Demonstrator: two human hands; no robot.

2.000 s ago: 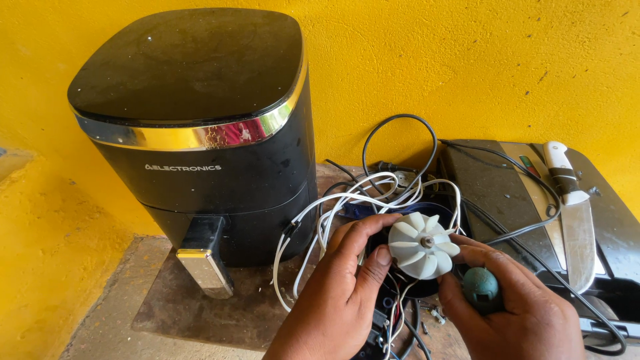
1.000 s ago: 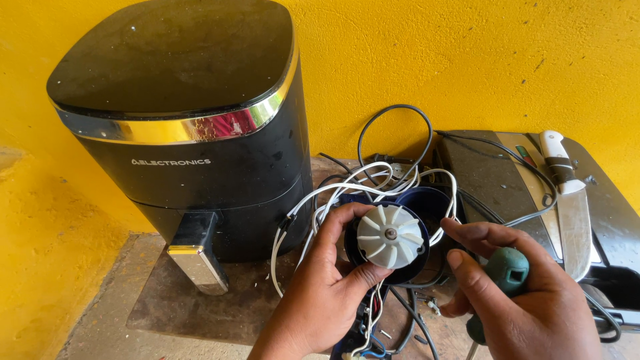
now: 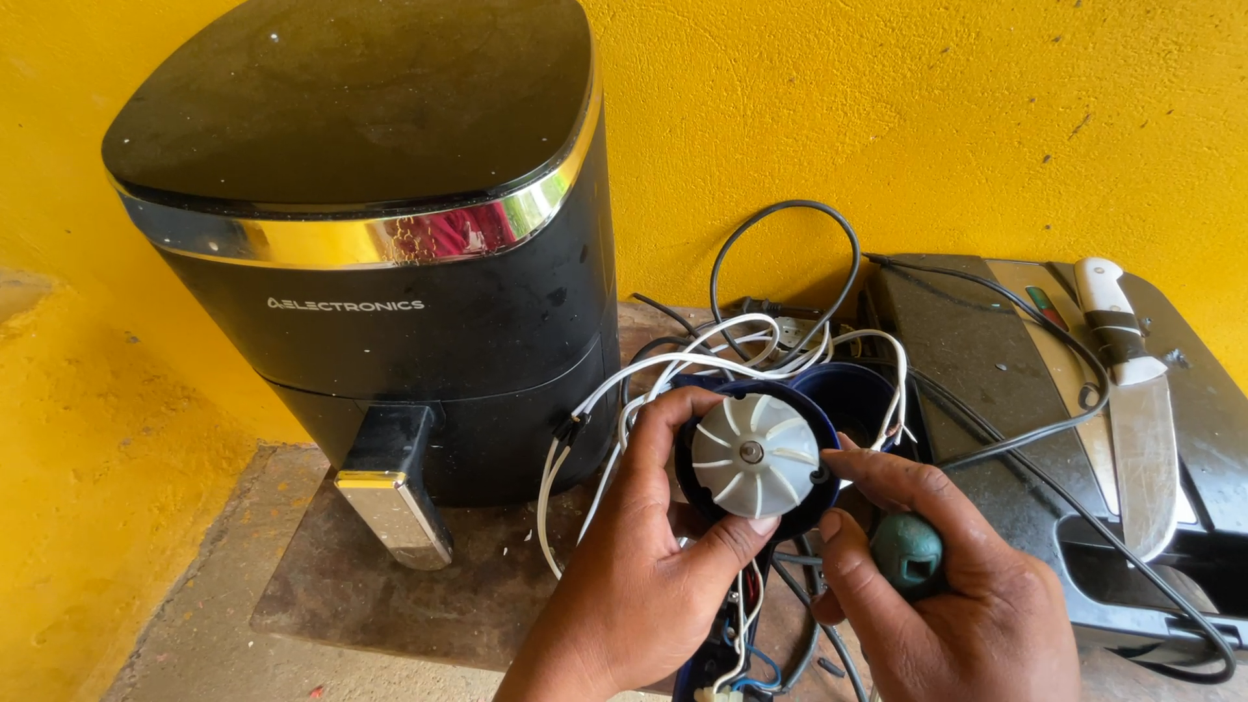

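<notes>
My left hand (image 3: 653, 556) grips a dark blue round housing (image 3: 690, 478) from its left side, thumb at the lower rim. Inside it sits a white plastic fan impeller (image 3: 726, 468) with radial blades and a metal shaft at its centre. My right hand (image 3: 955, 585) holds a tool by its green handle (image 3: 907, 554), most likely a screwdriver, against the palm. The thumb and index finger of that hand are at the housing's right edge. White wires (image 3: 673, 363) loop behind the housing, near a second blue round cavity (image 3: 848, 395).
A black air fryer (image 3: 429, 380) stands at the left on a brown board (image 3: 390, 604). At the right, a knife (image 3: 1143, 458) with a white handle lies on a dark appliance (image 3: 951, 331), with black cable (image 3: 1033, 448) across it. A yellow wall rises behind.
My right hand, lower and apart from the housing one second ago, has come to its right edge. The green-handled tool is still in that hand, and my left hand keeps its hold.
</notes>
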